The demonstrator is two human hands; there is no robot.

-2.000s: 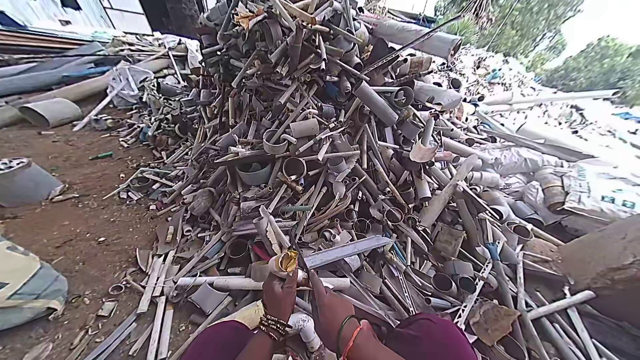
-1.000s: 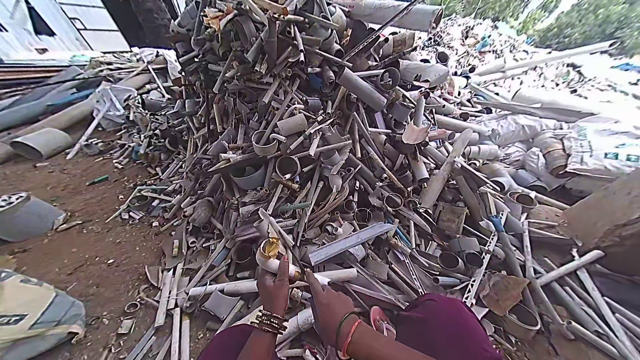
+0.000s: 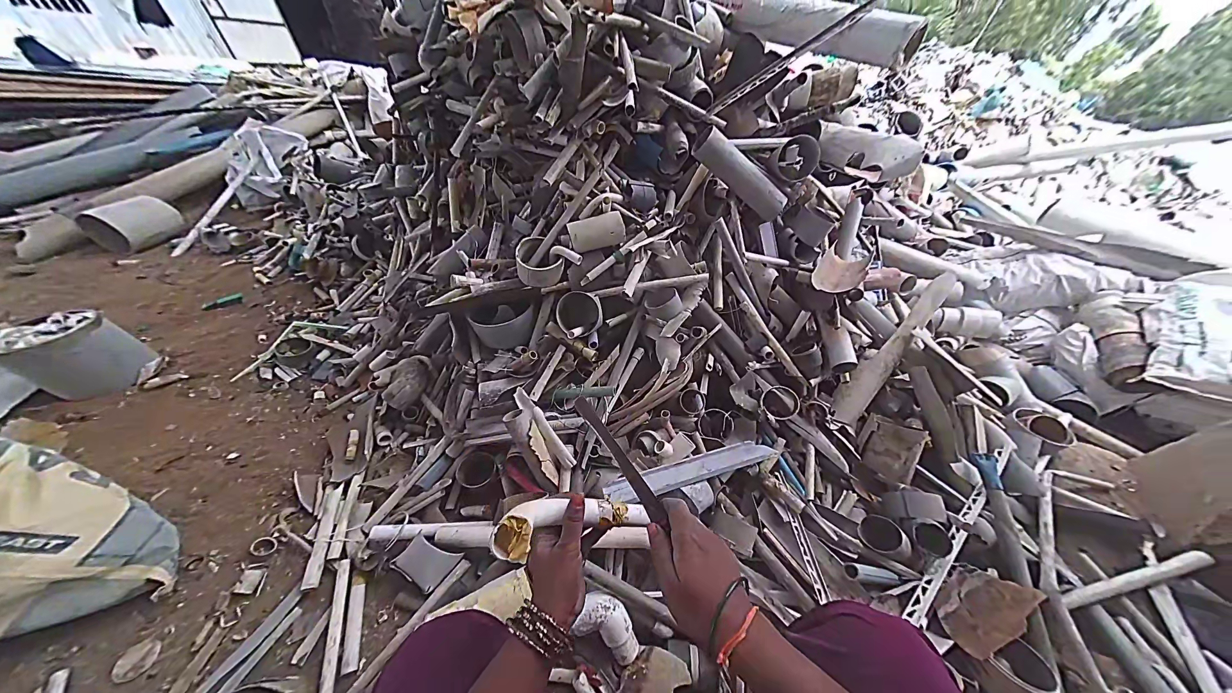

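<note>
My left hand (image 3: 558,575) grips a short white plastic pipe piece (image 3: 549,518) with yellow-brown residue at its open end and on its side. My right hand (image 3: 695,570), just to the right, is closed round the lower end of a long dark blade (image 3: 621,460), likely a knife; its handle is hidden in the hand. The blade points up and to the left, above the pipe piece. Behind both hands lies a longer white pipe (image 3: 433,532). A white pipe elbow (image 3: 608,624) lies between my wrists.
A tall heap of scrap plastic pipes (image 3: 597,231) rises in front. On the left are a grey tub (image 3: 82,361) of scraps and a printed sack (image 3: 77,539) on brown soil. Large pipes (image 3: 130,223) lie farther back; white sacks (image 3: 1189,327) lie at the right.
The dark blade now stands raised and plainly visible above my right hand; it was not distinct before. The pipe piece in my left hand has turned from slanting to nearly level.
</note>
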